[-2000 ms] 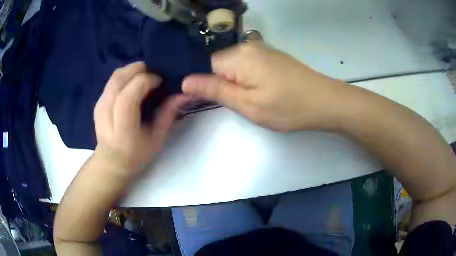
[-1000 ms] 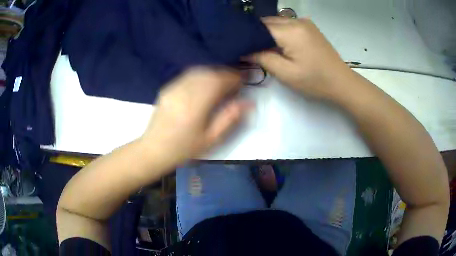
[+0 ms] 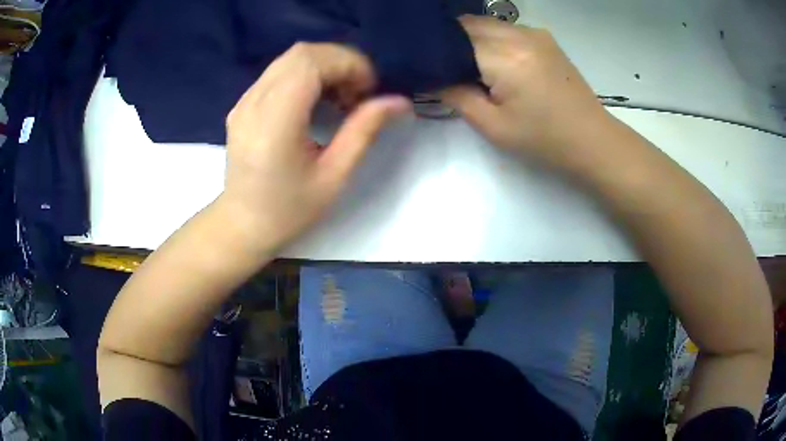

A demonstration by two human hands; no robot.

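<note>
A large dark navy cloth (image 3: 198, 69) lies across the upper left and middle of the white table. My right hand (image 3: 517, 82) pinches the cloth's right edge between thumb and fingers. My left hand (image 3: 297, 129) is at the cloth's near edge, thumb apart from the curled fingers; its fingertips touch or overlap the cloth, and I cannot tell whether they grip it. A thin curved cord or plate edge (image 3: 433, 108) shows between the hands, too unclear to name. The needle area is out of view.
The white table (image 3: 414, 215) has a long front edge above my lap. A round metal part (image 3: 501, 10) is at the top. More navy cloth with a small white label (image 3: 27, 129) hangs at the left. A yellow rail (image 3: 112, 260) shows under the table's left end.
The view has tilted down, and the machine head has gone out of the top. My left hand has moved back left and up to the cloth's edge. My right hand still holds the cloth.
</note>
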